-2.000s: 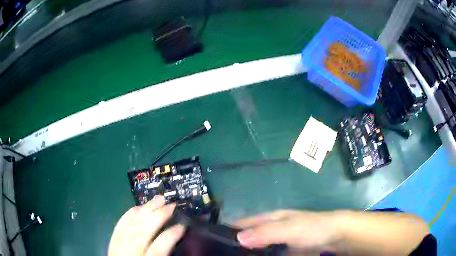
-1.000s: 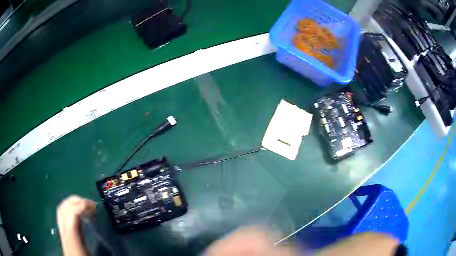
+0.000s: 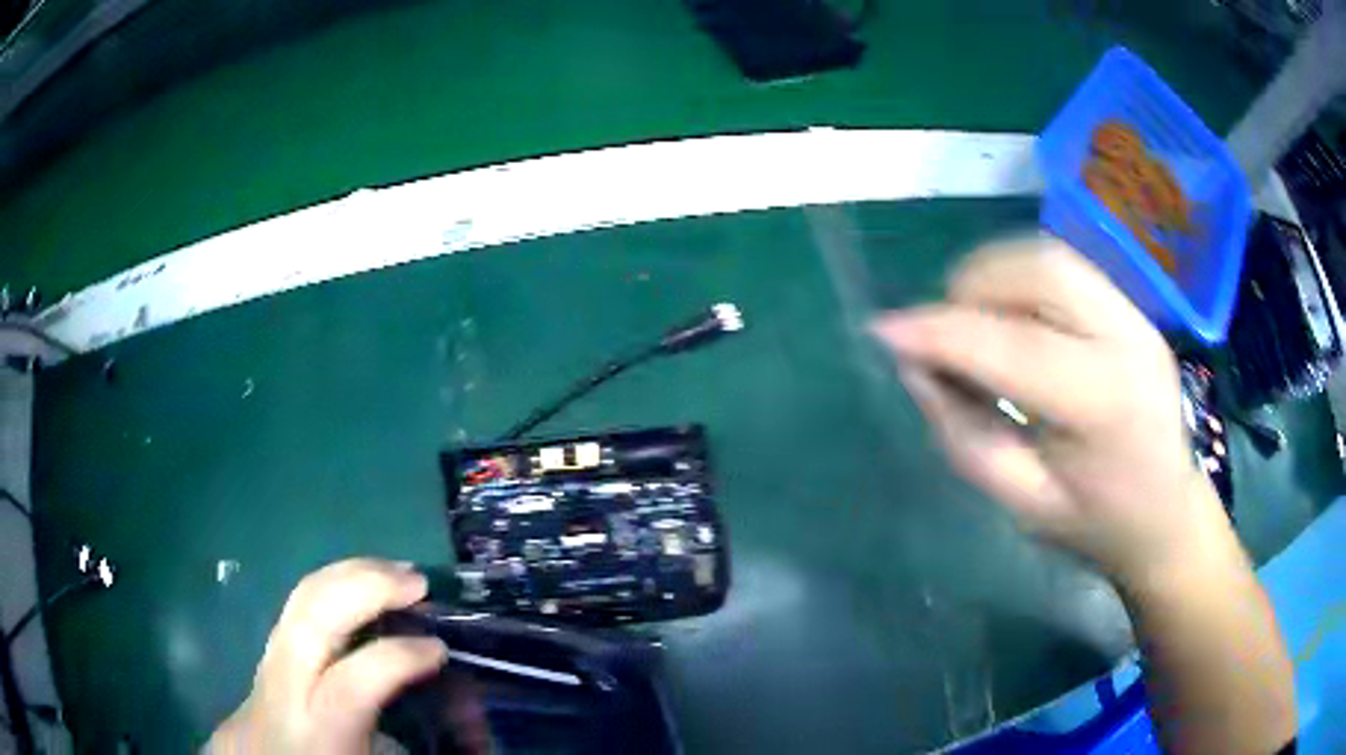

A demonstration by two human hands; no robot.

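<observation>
My left hand [image 3: 337, 656] grips the left end of a dark glossy screen panel [image 3: 554, 693] at the bottom edge, partly cut off. An open circuit board [image 3: 591, 524] in its black housing lies flat just beyond the panel. Its black cable [image 3: 605, 376] runs up and right to a pale connector [image 3: 725, 317]. My right hand [image 3: 1055, 391] is raised at the right, blurred, fingers pinched. A small silver glint shows between the fingers, apparently the tweezers, mostly hidden.
A blue basket [image 3: 1066, 185] with orange rubber bands stands at the upper right. A second board [image 3: 1203, 428] is largely behind my right hand. Another black unit [image 3: 1287, 317] is at the right edge. A white strip [image 3: 591, 192] crosses behind. Thin cables lie far left.
My right hand has risen to the right. The dark thin tool has gone from the table beside the board. My left hand has brought the screen panel in front of the board. The camera view has shifted.
</observation>
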